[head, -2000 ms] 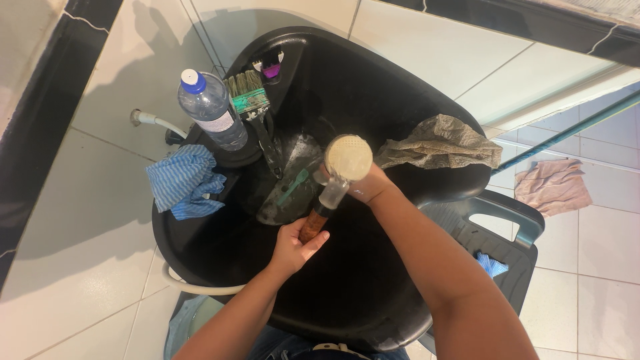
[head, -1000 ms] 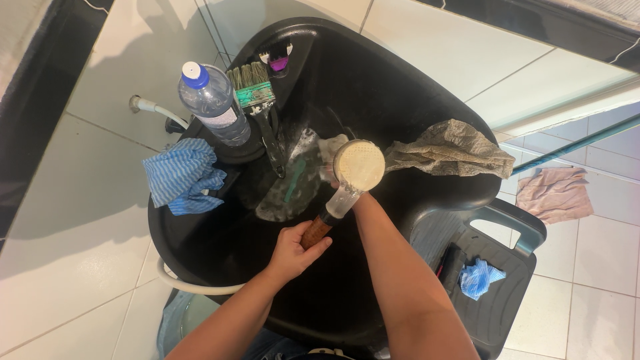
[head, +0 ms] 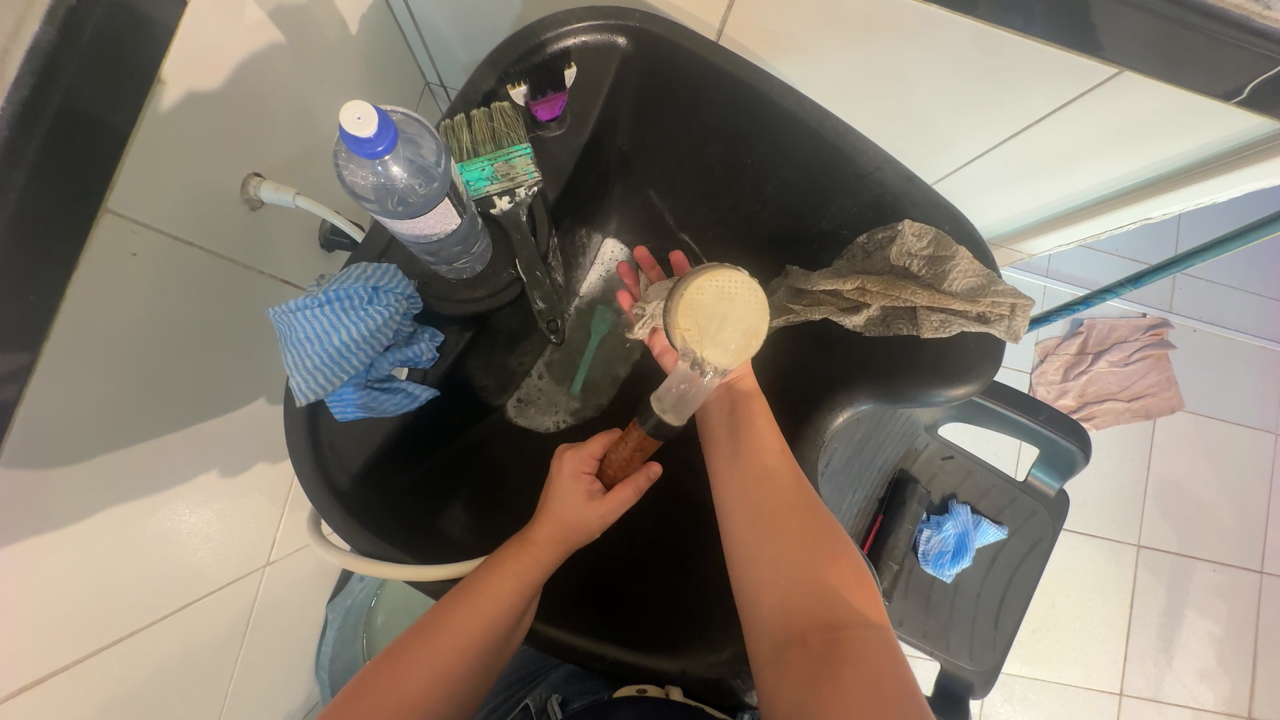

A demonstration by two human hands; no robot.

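My left hand (head: pixel 590 488) is closed around the brown handle of a shower head (head: pixel 717 315), held over a black plastic wash basin (head: pixel 640 560). Behind the shower head, my right hand (head: pixel 665 300) is turned palm up with its fingers spread. Something pale and crumpled lies at its palm, partly hidden; whether the hand grips it I cannot tell. Soapy water (head: pixel 545 395) and a small green tool (head: pixel 592 350) lie in the basin. A wide paintbrush (head: pixel 515 200) with a green ferrule and a clear plastic bottle (head: pixel 410 190) with a blue and white cap are on the left.
A blue striped cloth (head: pixel 350 340) hangs over the left rim, a brown cloth (head: pixel 900 285) over the right. A purple-and-black item (head: pixel 547 100) sits at the basin's back. A dark plastic chair (head: pixel 990 620) holds a blue cloth (head: pixel 955 540). A white hose (head: pixel 390 568) curves past the basin's front left.
My right hand's fingers now show spread beyond the shower head, where they were mostly hidden before. My left hand keeps its hold on the handle.
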